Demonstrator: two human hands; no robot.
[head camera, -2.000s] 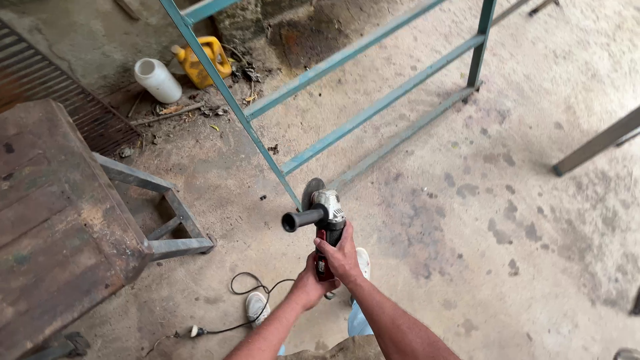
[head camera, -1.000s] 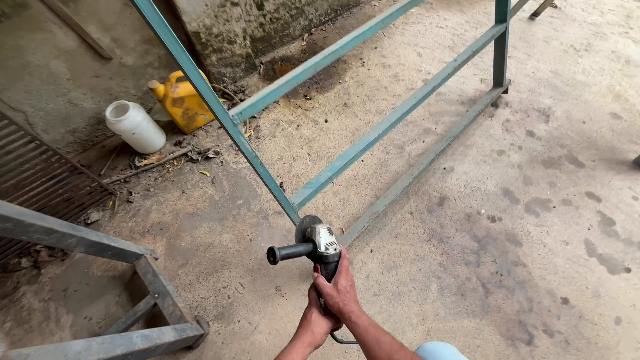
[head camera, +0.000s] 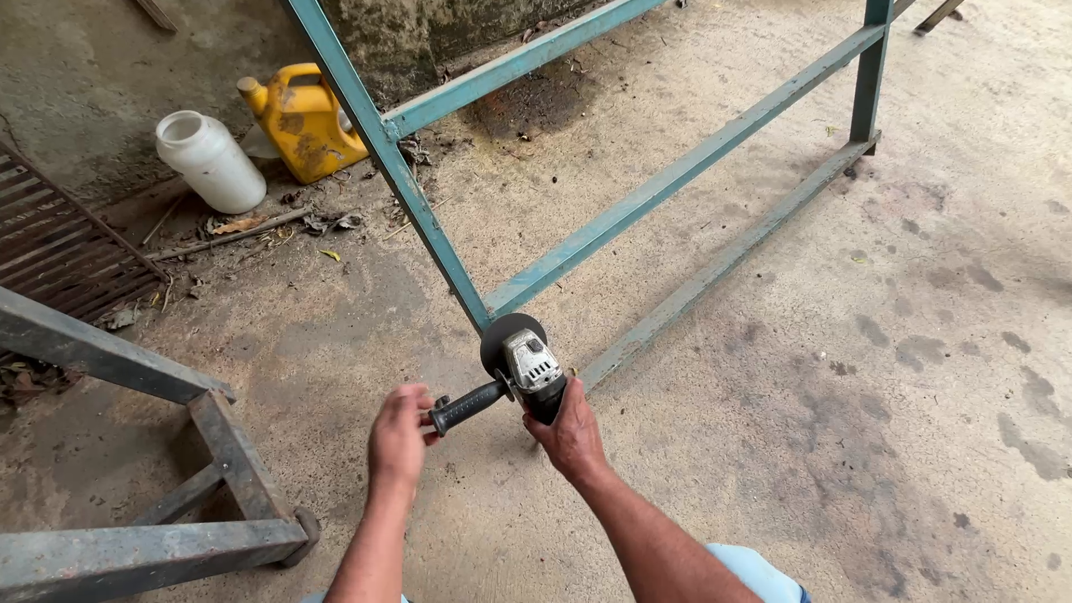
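An angle grinder (head camera: 536, 364) is held up by my right hand (head camera: 572, 431), whose fingers wrap its black body. Its dark disc (head camera: 501, 337) overlaps, in this view, the lower corner of a teal-painted metal frame (head camera: 427, 222); whether they touch I cannot tell. The grinder's black side handle (head camera: 467, 407) points to the left. At the end of that handle is my left hand (head camera: 400, 440), slightly blurred, with its fingertips at the grip and not clearly closed round it.
A grey metal stand (head camera: 243, 456) stands at the lower left. Near the wall are a white plastic container (head camera: 222, 172), a yellow plastic jug (head camera: 306, 126), a rusty metal grate (head camera: 50, 234) and a stick (head camera: 226, 239) among dry leaves. The teal frame's bars stretch to the upper right.
My left hand has moved off the grinder's body, left to the end of the side handle. My right hand still holds the grinder. The view has moved closer to the frame.
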